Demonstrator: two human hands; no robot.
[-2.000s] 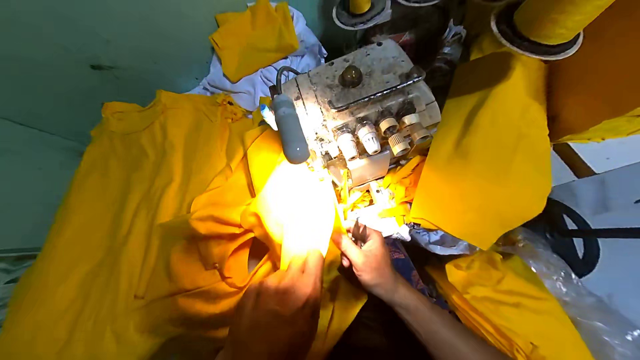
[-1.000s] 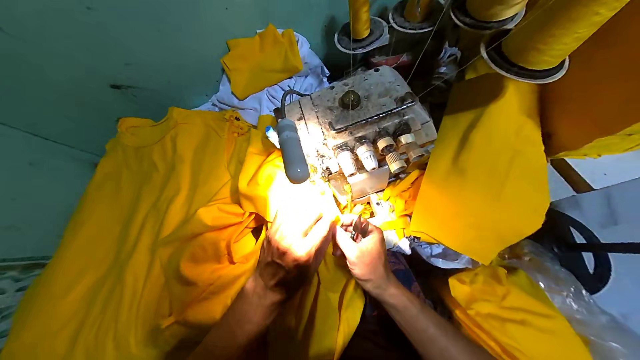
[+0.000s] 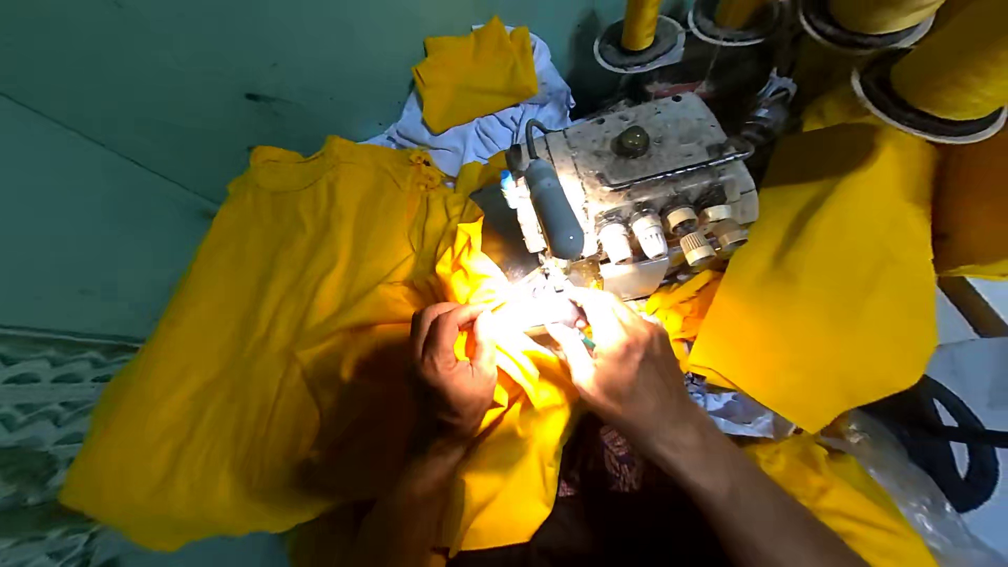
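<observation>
A yellow garment (image 3: 260, 331) spreads over the left side and hangs down between my arms. My left hand (image 3: 457, 358) pinches its cloth just below the lit needle area of an overlock sewing machine (image 3: 661, 150). At the machine's front, my right hand (image 3: 622, 346) has its fingers closed around something small with a green part, perhaps a tool; glare hides most of it. A grey lamp (image 3: 555, 209) shines down on the fingertips. White tension dials (image 3: 650, 235) sit right of the lamp.
Yellow thread cones (image 3: 642, 24) stand behind the machine. A folded yellow cloth (image 3: 476, 75) lies on white fabric (image 3: 449, 138) near the green wall. To the right are a large yellow fabric piece (image 3: 827, 276), more yellow cloth (image 3: 843, 504), clear plastic (image 3: 906, 472) and a black strap-like loop (image 3: 965, 472).
My right hand has moved up to the machine's needle area. My left hand, earlier close beside it in the glare, is now farther left, gripping the cloth.
</observation>
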